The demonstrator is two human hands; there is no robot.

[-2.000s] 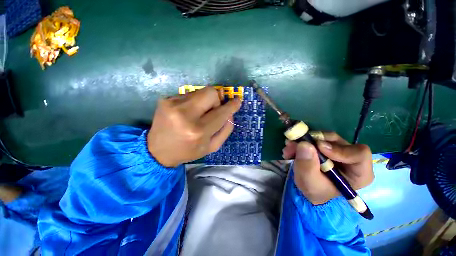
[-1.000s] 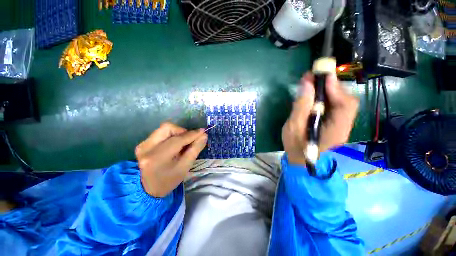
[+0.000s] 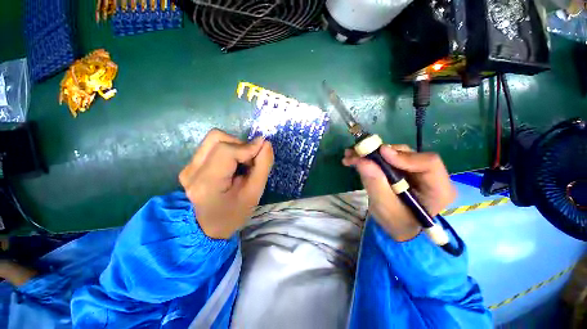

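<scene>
The blue PCB panel lies on the green bench at the near edge, turned at a slant. Yellow-orange flex circuits stand along its top edge; glare washes out its upper left part. My left hand is at the panel's left side, thumb and finger pinched at its surface on the solder wire, which barely shows against the glare. My right hand holds the soldering iron right of the panel. Its metal tip points up and left, above the panel's top right corner, apart from the panel.
A pile of loose flex circuits lies upper left, near bare panels. Finished panels, a fan with wire guard and a white cylinder line the far side. The soldering station is upper right; a round black fan is lower right.
The right hand went up toward the white cylinder and has come back down with the iron beside the panel. The panel has turned to a slant. The left hand has moved slightly up.
</scene>
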